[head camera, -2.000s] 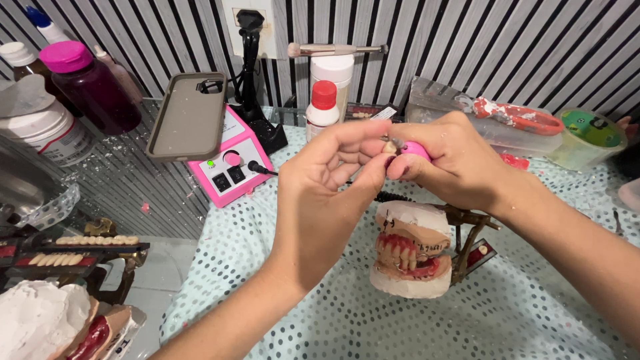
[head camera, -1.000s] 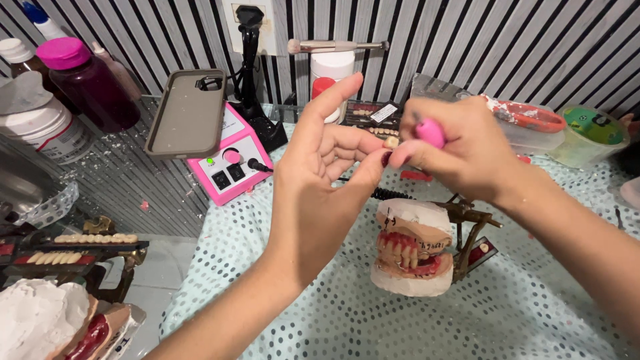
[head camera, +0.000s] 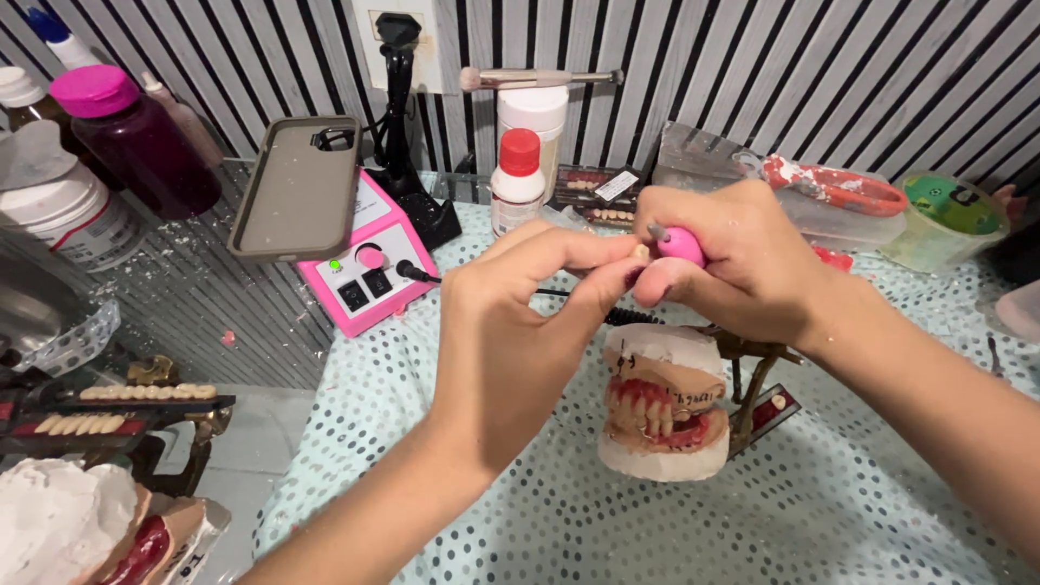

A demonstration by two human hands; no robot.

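Note:
Between the thumb and index finger of my left hand (head camera: pixel 528 325) is a small artificial tooth (head camera: pixel 641 252), partly hidden by the fingertips. My right hand (head camera: pixel 731 260) grips a pink rotary handpiece (head camera: pixel 682 245), whose grey bur points left, close beside the tooth. Most of the handpiece is hidden in the palm. Below both hands, a plaster dental model (head camera: pixel 666 406) with pink wax and teeth stands in a brass-coloured articulator (head camera: pixel 760 390). The pink control box (head camera: pixel 370 268) of the handpiece, its green light lit, lies left of my left hand.
A phone case (head camera: pixel 296 191) leans on the control box. Behind stand a red-capped bottle (head camera: pixel 518 183), a white jar (head camera: pixel 532 114) with a brush (head camera: pixel 540 78) on top, and tooth cards (head camera: pixel 609 191). Bottles and another plaster model (head camera: pixel 65 520) are at left; a tape roll (head camera: pixel 942 219) sits at right.
The fingers of my left hand, spread upward one second ago, are now bent in near the tooth. My right hand has turned, and the bur now shows more clearly.

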